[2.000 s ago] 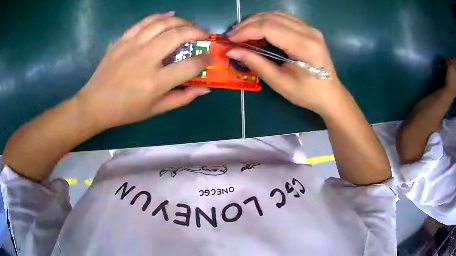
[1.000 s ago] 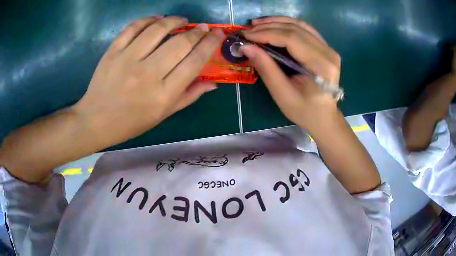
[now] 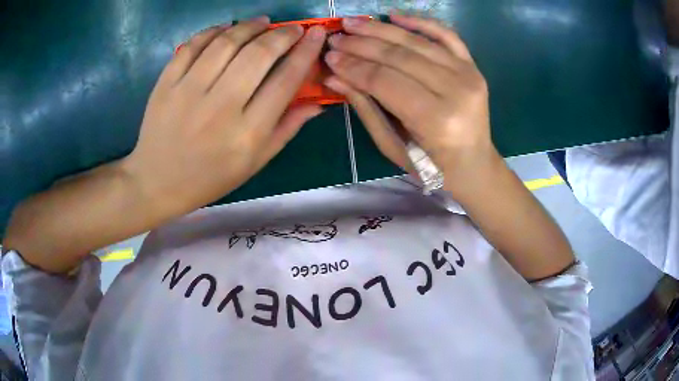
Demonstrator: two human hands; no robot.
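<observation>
An orange-red housing point(image 3: 316, 91) lies on the dark green belt at the top middle, mostly covered by both hands. My left hand point(image 3: 223, 97) lies over its left part, fingers spread across it and thumb along the near edge. My right hand point(image 3: 417, 82) covers its right end, fingertips pressed on it, and also holds a slim dark tool. The pale wrapped rear end of the tool point(image 3: 424, 170) sticks out below the palm, pointing towards me. The tool's tip is hidden. The speaker and circuit board are hidden under the fingers.
The dark green belt point(image 3: 558, 89) surrounds the housing, with a thin pale seam line point(image 3: 351, 145) running across it under the housing. A pale edge strip with yellow marks point(image 3: 543, 182) lies between belt and my shirt. Another person's white sleeve point(image 3: 622, 193) is at the right.
The right hand has turned over the speaker end, hiding the speaker, and the tool's rear end has swung down towards me. The housing sits higher in view. The neighbour's forearm has gone out of view.
</observation>
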